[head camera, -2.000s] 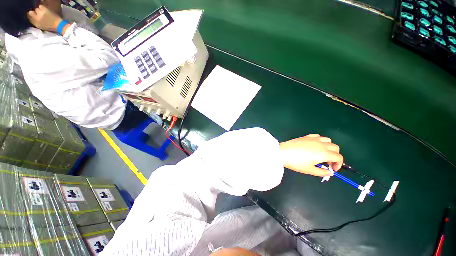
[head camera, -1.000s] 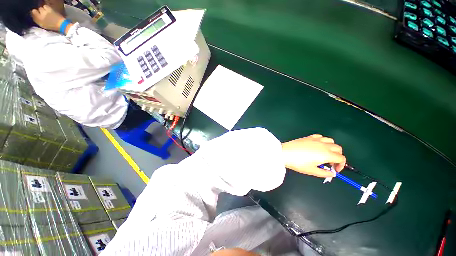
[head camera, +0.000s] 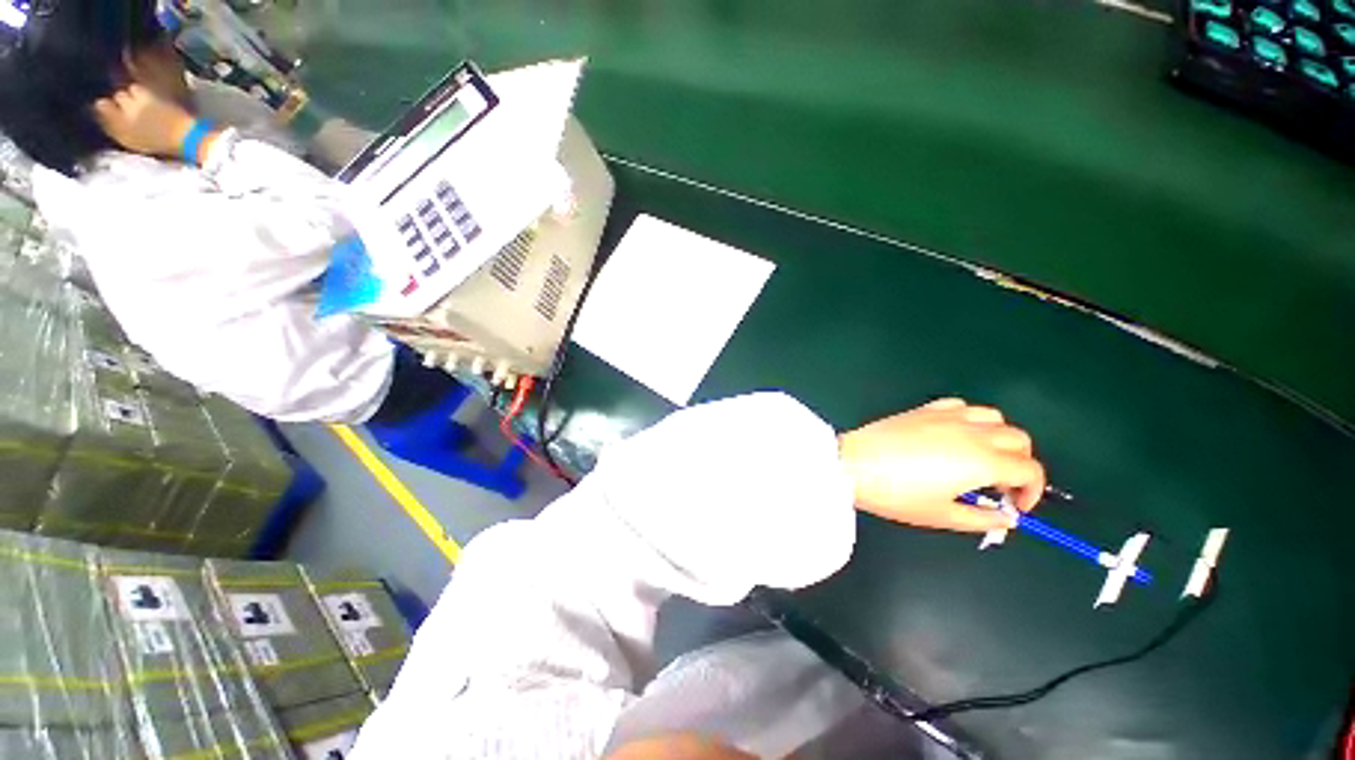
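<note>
My left hand (head camera: 951, 468) reaches in from the left, palm down. Its thumb and fingers close around the near part of a slim blue stick (head camera: 1058, 538) lying on the green bench mat. The fingers hide part of the stick, and whatever else may be under them. White tape strips cross the stick, one (head camera: 1123, 569) near its far end. A black cable (head camera: 1063, 682) curves from the bench edge to another tape strip (head camera: 1207, 563). A small dark tip (head camera: 1057, 493) shows just beyond my fingertips. A skin-toned patch, cut off at the bottom edge, may be my right hand; I cannot tell.
A beige box (head camera: 505, 282) with a keypad device on top stands at the upper left, beside a white sheet (head camera: 672, 308). A person (head camera: 223, 282) sits at the far left. Wrapped cartons (head camera: 193, 639) stand lower left. A black tray (head camera: 1275, 67) is at the upper right.
The whole view has shifted slightly, and the red item at the lower right is now mostly out of frame. My left hand stays at the same part of the blue stick.
</note>
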